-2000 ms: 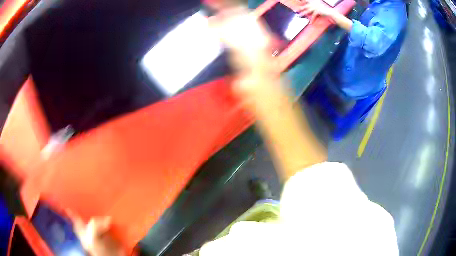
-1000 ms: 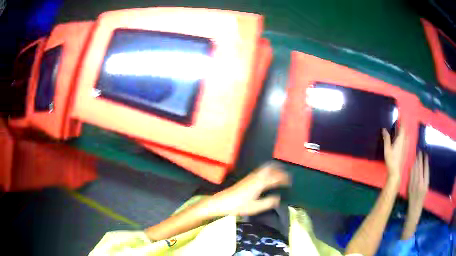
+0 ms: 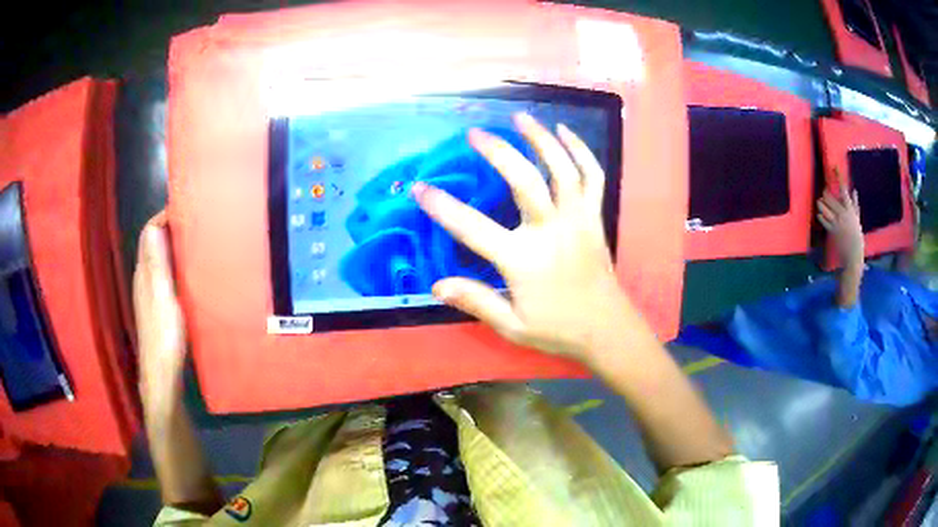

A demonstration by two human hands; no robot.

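A tablet computer [image 3: 360,237] lies in a red-orange foam tray [image 3: 432,376] right in front of me. Its screen is lit and shows the blue swirl wallpaper with small icons at the left. A small white barcode label [image 3: 290,325] is at its lower left corner. My right hand [image 3: 535,226] is spread over the right part of the screen, fingers apart; whether the fingertips touch the glass cannot be told. My left hand [image 3: 159,309] is at the left edge of the foam tray, with its fingers partly hidden behind the edge.
Another foam tray [image 3: 72,144] with a tablet [image 3: 26,309] is at the left. To the right, a tray holds a dark tablet [image 3: 737,165]. Further right, a person in a blue sleeve [image 3: 874,329] has a hand at another tablet [image 3: 876,188]. A pale paper label [image 3: 610,49] is on my tray.
My view has turned and come closer to one tray with a lit tablet. My right hand is now over its screen, and my left hand is at the tray's left edge.
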